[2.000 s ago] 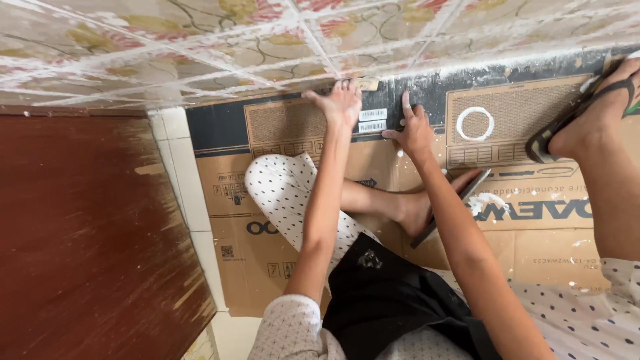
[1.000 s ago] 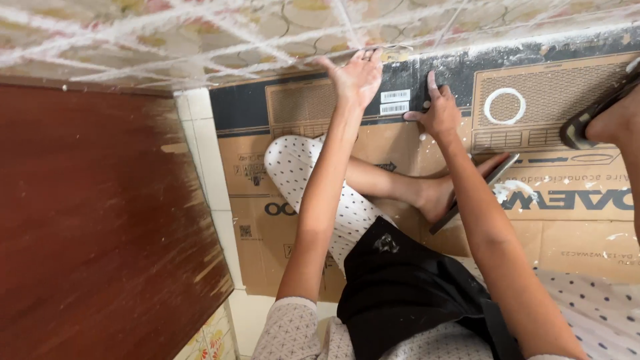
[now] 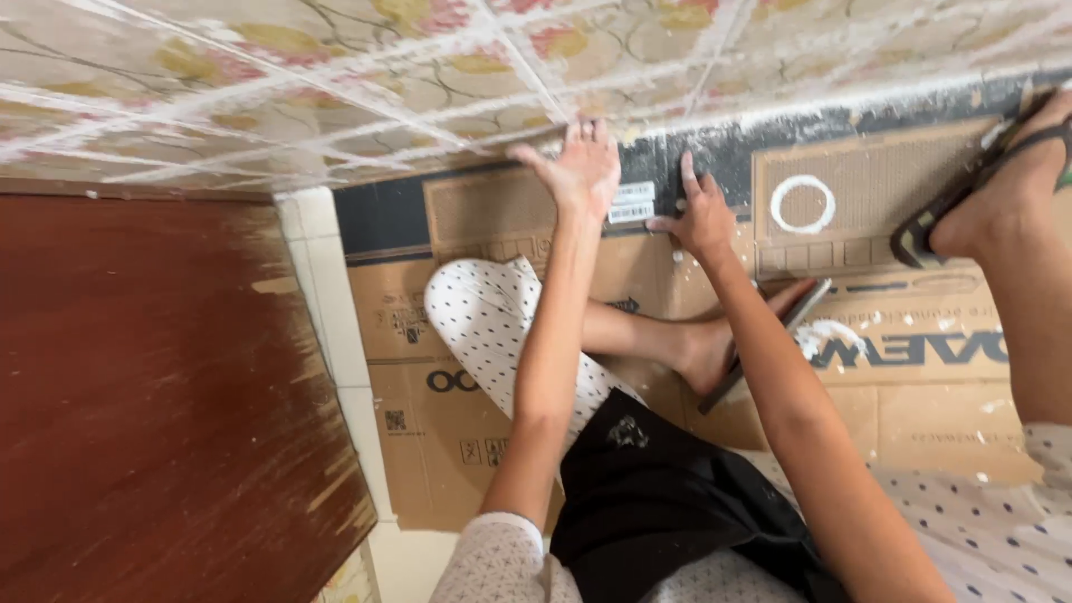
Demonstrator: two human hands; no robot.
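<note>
My left hand (image 3: 584,172) reaches to the foot of the floral tiled wall (image 3: 469,79), its fingertips at the wall's lower edge and its thumb spread; nothing shows in it. White, powdery grout lines cross the tiles. To its right, my right hand (image 3: 702,209) rests at the flattened cardboard box (image 3: 452,402) on the floor, beside two white printed labels (image 3: 631,203). Its thumb and index finger are apart, the other fingers curled, and no object is visible in it. White residue lies along the cardboard's dark edge.
A reddish-brown wooden panel (image 3: 151,377) with a worn edge stands at the left, beside pale floor tiles (image 3: 322,285). Sandalled feet (image 3: 712,356) rest on the cardboard. A roundish white ring (image 3: 802,203) marks it at right.
Both hands stay near the foot of the wall, with nearly the same poses. No object has been taken up or let go.
</note>
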